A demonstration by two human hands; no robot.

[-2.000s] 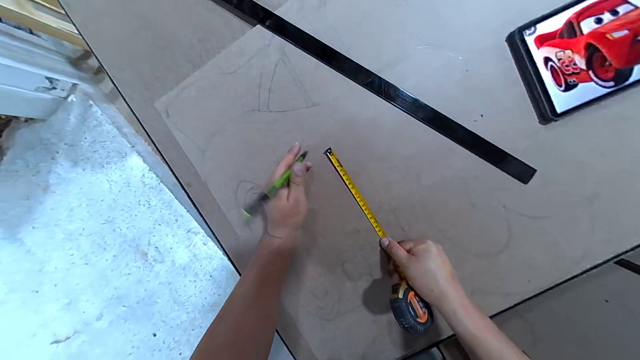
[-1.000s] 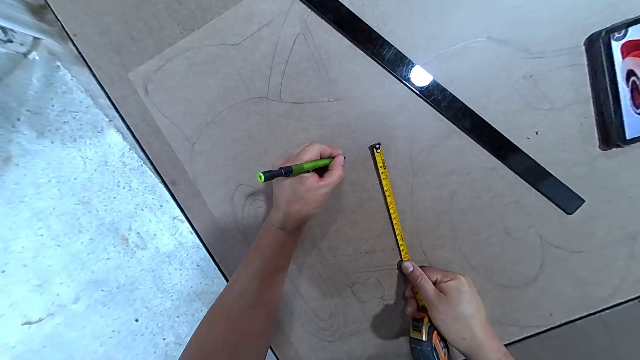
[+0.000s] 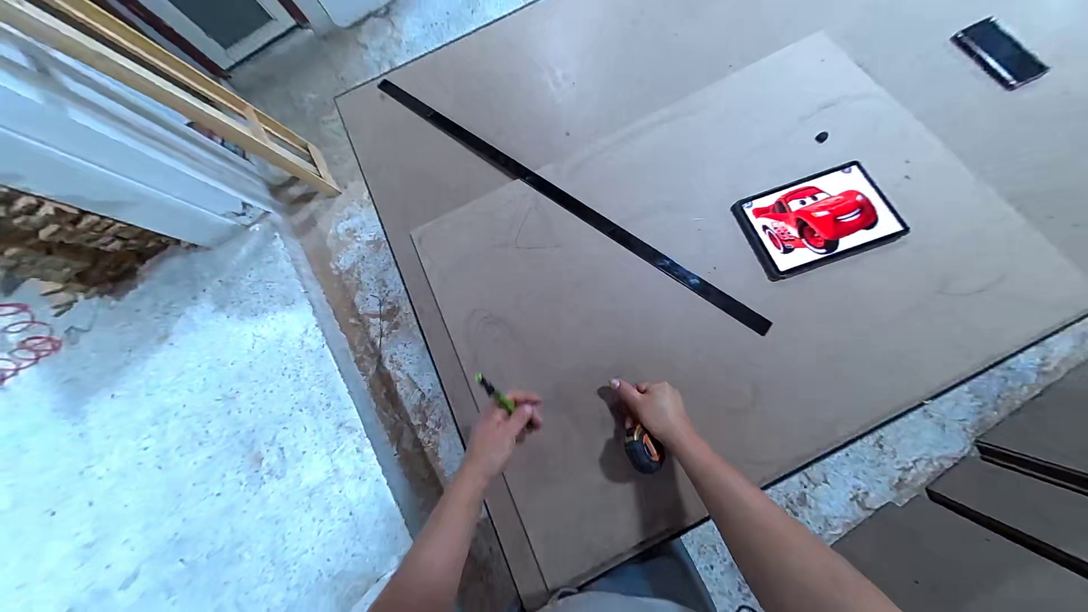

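Observation:
My left hand holds a green and black pencil or marker over the near left part of a brown board, which bears faint curved drawn lines. To its right, my right hand grips a black and orange tape measure; no yellow blade shows outside it. A long black straight strip lies diagonally across the board beyond both hands. Right of the strip rests a tablet in a dark case, showing a red cartoon car.
A small dark round thing and a black rectangular object lie farther back. Wooden rails stand at the upper left, and red coiled tubing lies on the floor. Dark strips are at the lower right.
The tape's yellow blade, drawn out before, is no longer seen. My left hand has moved back from the spot near the blade's end. The view has drawn back widely.

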